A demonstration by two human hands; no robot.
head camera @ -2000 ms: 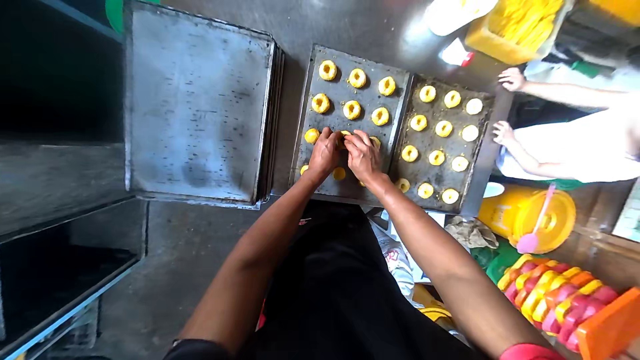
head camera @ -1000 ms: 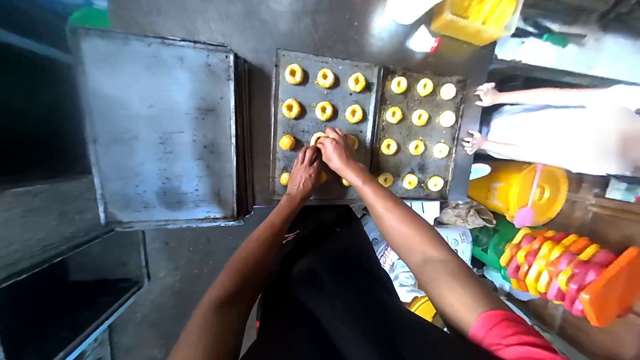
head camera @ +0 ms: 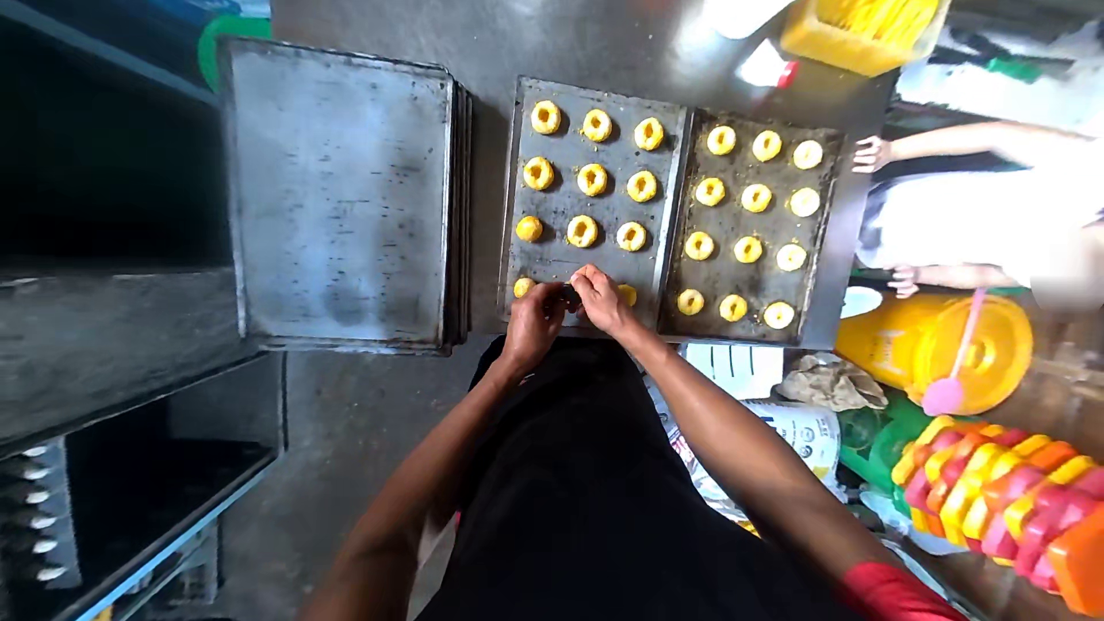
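A dark metal baking tray (head camera: 565, 260) carries rows of yellow dough rings (head camera: 592, 179). Over its near edge my left hand (head camera: 536, 321) and my right hand (head camera: 601, 299) meet, with bent fingertips close together. Whatever is between the fingertips is too small and covered to tell. Left of my left hand lies a rounder dough piece (head camera: 523, 287), and another piece (head camera: 627, 295) shows just beyond my right hand. The rounder piece (head camera: 529, 228) in the row above shows no clear hole. A second tray (head camera: 673, 321) on the right bears more rings, some paler.
Stacked metal trays (head camera: 341, 198) stand on the left. At the far right are a person's hands (head camera: 873, 154) by the table edge, a yellow bucket (head camera: 975, 354) and stacked coloured plastic pieces (head camera: 1000, 500). A yellow container (head camera: 841, 47) sits at the back right.
My hands have moved from the third row down to the row nearest me. The middle ring of the third row, covered by my hands before, now shows with a hole.
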